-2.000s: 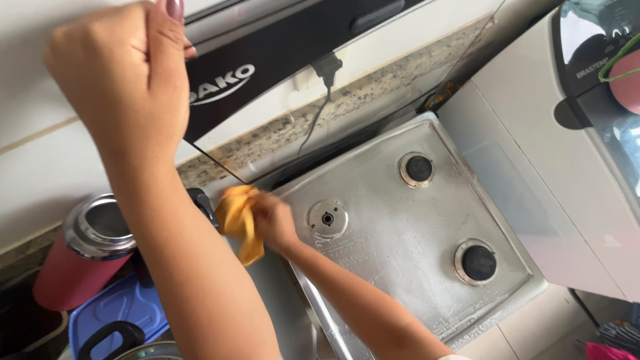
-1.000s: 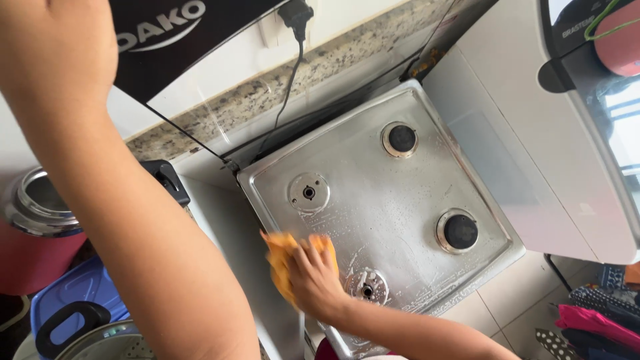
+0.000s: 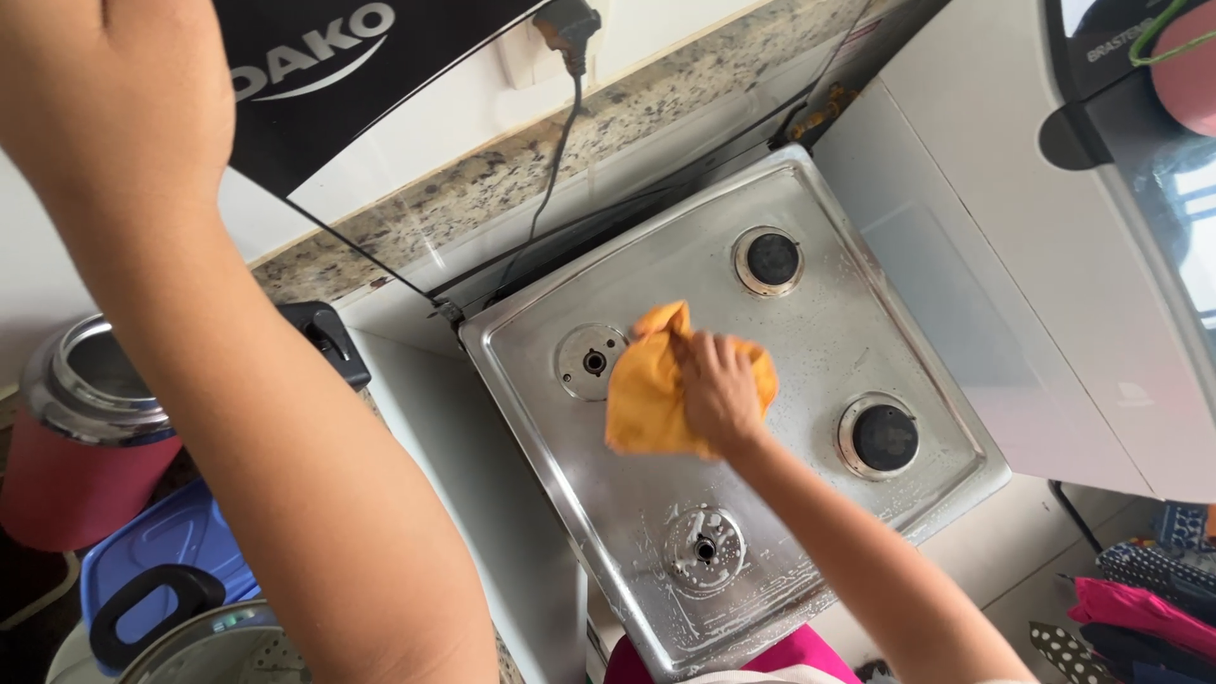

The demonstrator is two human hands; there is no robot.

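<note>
My right hand (image 3: 724,389) presses a bunched orange cloth (image 3: 655,404) onto the middle of the stainless steel cooktop (image 3: 807,351), beside the uncapped back left burner (image 3: 591,361). Two burners on the right side have black caps, one at the back (image 3: 771,258) and one nearer the front (image 3: 883,437). White suds and drops lie around the uncapped front left burner (image 3: 704,548). My left arm is raised across the left of the view. Only part of my left hand (image 3: 123,57) shows at the top left edge, near the black stove lid (image 3: 313,85); its fingers are out of frame.
A white appliance (image 3: 1016,247) stands against the cooktop's right side. Behind are a granite strip (image 3: 532,152) and a plug with a hanging cord (image 3: 570,38). At left are a red container (image 3: 85,465), a blue plastic lid (image 3: 161,560) and a pot lid (image 3: 223,646). Clothes (image 3: 1130,608) hang at lower right.
My right hand has moved with the orange cloth from the cooktop's left edge to its middle. My left fist, in full view two seconds ago, is now mostly out of frame. The view has shifted closer.
</note>
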